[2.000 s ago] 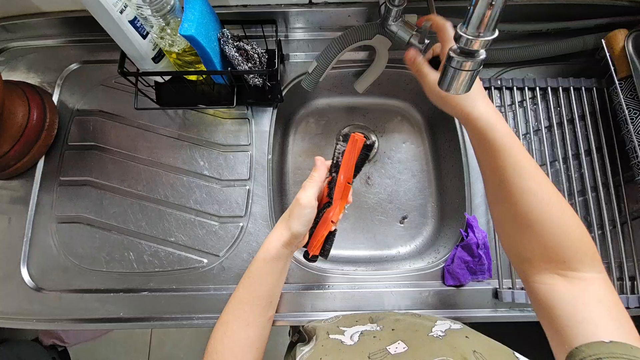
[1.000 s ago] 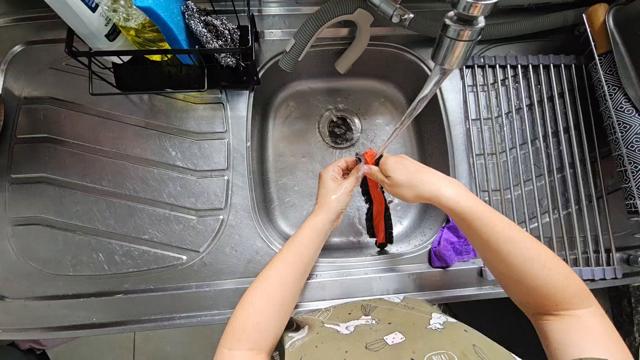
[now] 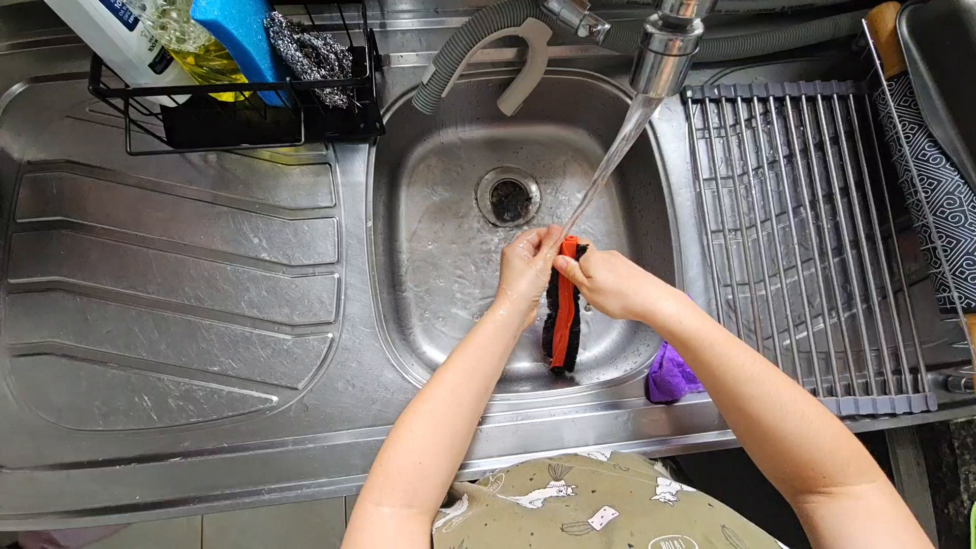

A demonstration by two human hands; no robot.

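Observation:
An orange and black brush roller (image 3: pixel 564 316) hangs down over the steel sink basin (image 3: pixel 450 191). My right hand (image 3: pixel 610 284) grips it near its upper end from the right. At the same end, my left hand (image 3: pixel 526 271) is closed with its fingertips against or beside the roller; whether it grips the roller too is hard to tell. Water runs from the chrome faucet (image 3: pixel 662 57) in a slanted stream onto my left fingers and the roller's top. The drain (image 3: pixel 508 198), with dark matter in it, lies above my hands in the view.
A black wire caddy (image 3: pixel 221 91) holds bottles, a blue sponge (image 3: pixel 240 46) and a steel scourer (image 3: pixel 313 53). A grey drain hose (image 3: pixel 473 46) bends over the basin's back edge. A purple cloth (image 3: pixel 671 374) lies at the front right rim, beside a roll-up drying rack (image 3: pixel 793 229).
My right hand has come down from the faucet to the roller, and water now runs. The roller's top has moved out from over the drain, toward the right.

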